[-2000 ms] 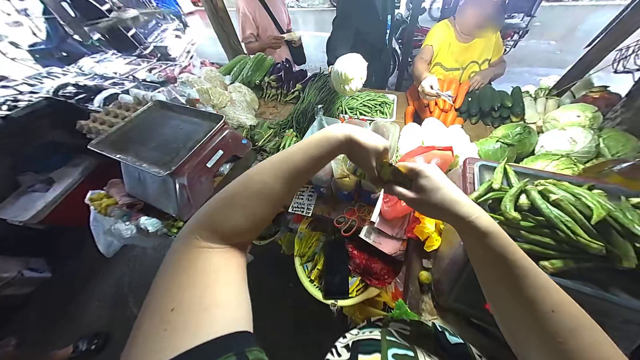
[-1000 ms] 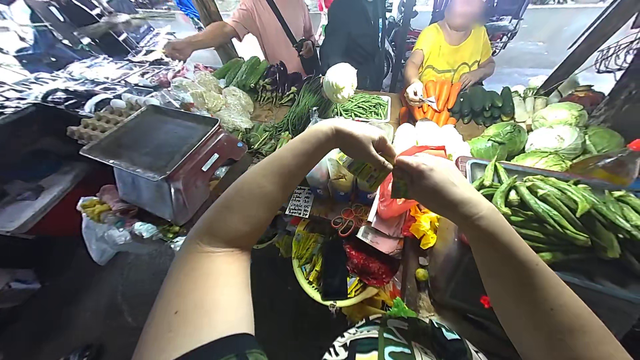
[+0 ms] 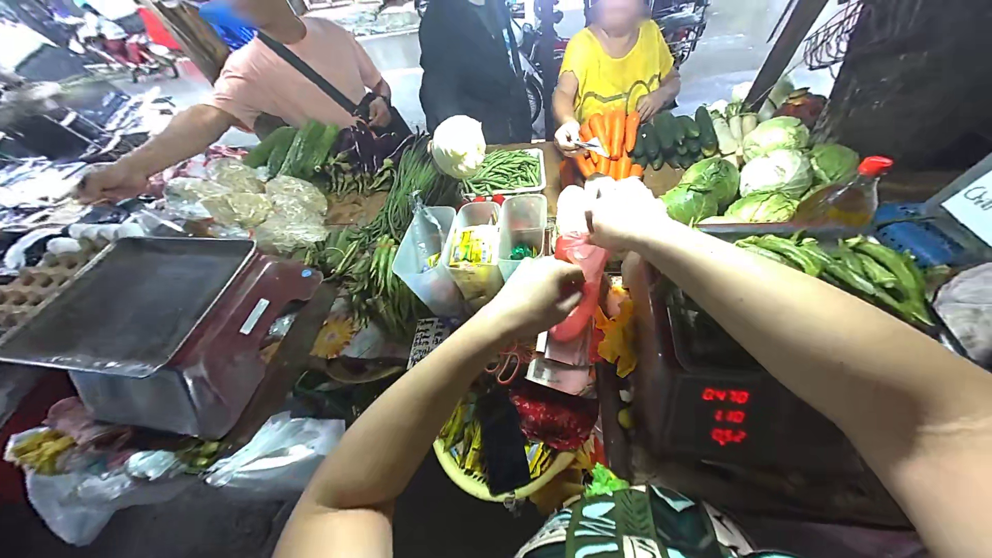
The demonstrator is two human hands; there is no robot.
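My left hand [image 3: 542, 291] has curled fingers at the left edge of a red plastic bag [image 3: 583, 298]; whether it grips the bag cannot be seen. Above and to the right, my right hand [image 3: 624, 213] is bent over the top of the bag, beside white rounded items [image 3: 572, 208], its fingertips partly hidden. Left of the hands stand clear plastic containers, one with yellow packets [image 3: 474, 246], another with something green [image 3: 523, 249]. Under the hands are a pale box [image 3: 559, 375], red-handled scissors [image 3: 508, 367] and a yellow-rimmed basket [image 3: 477, 490] holding packets and a dark phone-like object [image 3: 500, 442].
A weighing scale with a metal tray [image 3: 132, 302] stands left. Green pods [image 3: 852, 267] lie right, above a lit red display [image 3: 727, 416]. Cabbages [image 3: 775, 172], carrots [image 3: 612, 143] and a bean tray [image 3: 504, 172] are farther back. Across the stall are a person in pink [image 3: 310, 77] and one in yellow [image 3: 616, 70].
My hands, close together around a greenish-yellow packet before, are now apart, the left one lower; the packet no longer shows in them. The person in pink has stretched an arm out to the left.
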